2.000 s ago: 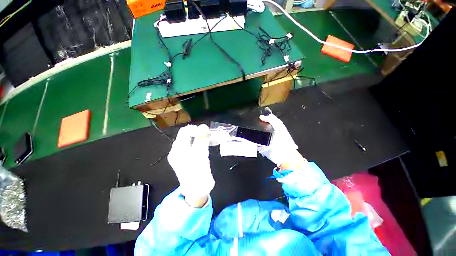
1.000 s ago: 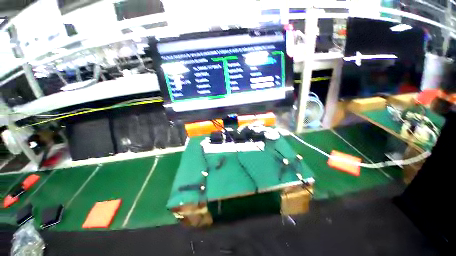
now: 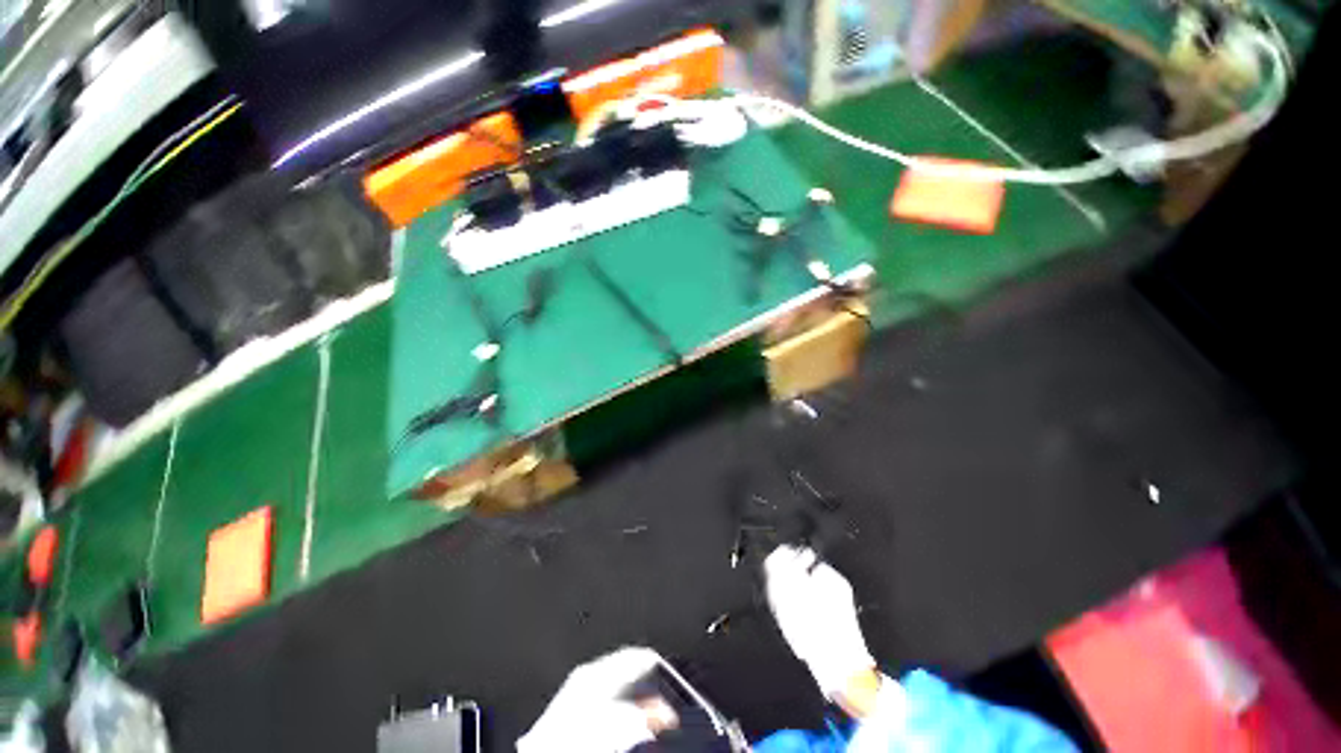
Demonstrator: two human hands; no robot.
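Observation:
The frame is blurred. My left hand (image 3: pixel 600 706), in a white glove, is at the bottom edge, closed on a dark box with a silver edge (image 3: pixel 703 703); the box is partly cut off by the frame. My right hand (image 3: pixel 821 618), also in a white glove, is to the right of the box over the black mat (image 3: pixel 1030 397). Thin dark cable ends (image 3: pixel 740 550) lie by its fingertips; whether it grips one cannot be told. Another set-top box (image 3: pixel 430 731) lies on the mat at the left, cut off by the bottom edge.
A green-topped stand (image 3: pixel 633 294) on wooden blocks (image 3: pixel 816 353) holds a white power strip (image 3: pixel 574 224) with black adapters. Orange pads (image 3: pixel 238 565) lie on the green line. A clear bag (image 3: pixel 115 715) is at lower left, and pink material (image 3: pixel 1162 662) at lower right.
The view swung up to the monitor and back down. Both hands have come back into view. The left hand now holds a dark box, and the right hand is by the cable ends.

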